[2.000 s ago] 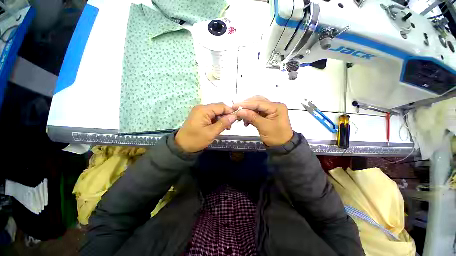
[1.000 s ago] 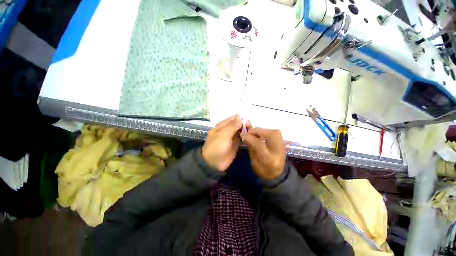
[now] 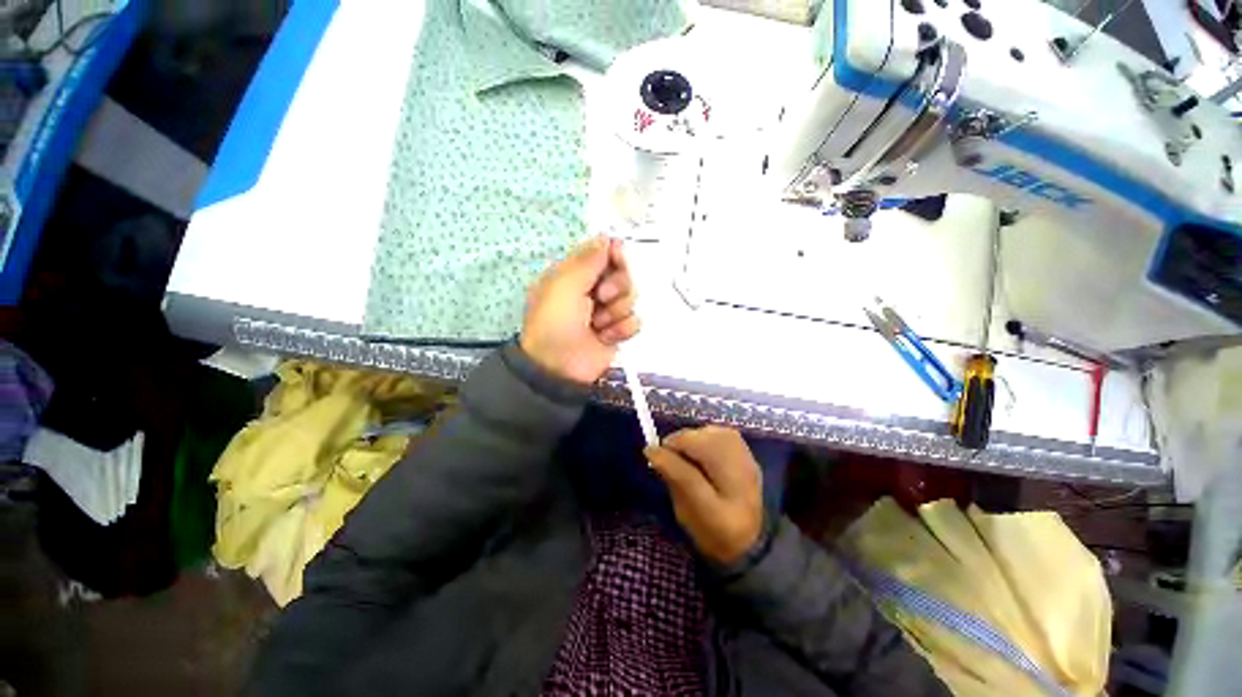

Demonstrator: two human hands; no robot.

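A narrow white strip runs down between my two hands, over the table's front edge. My left hand is closed on its upper part above the table, beside the green printed cloth. My right hand pinches its lower end between thumb and finger, below the table edge. The green printed cloth lies flat on the white table, left of my left hand. The part of the strip inside my left fist is hidden.
The white sewing machine stands at the upper right. A white spool with a black centre is beyond my left hand. Blue thread snips, a yellow-and-black screwdriver and a red-ended tool lie at right. Yellow cloth hangs below.
My hands were together at the fingertips and are now apart. My left hand has moved up and my right hand down, with the white strip showing between them. The camera view has shifted.
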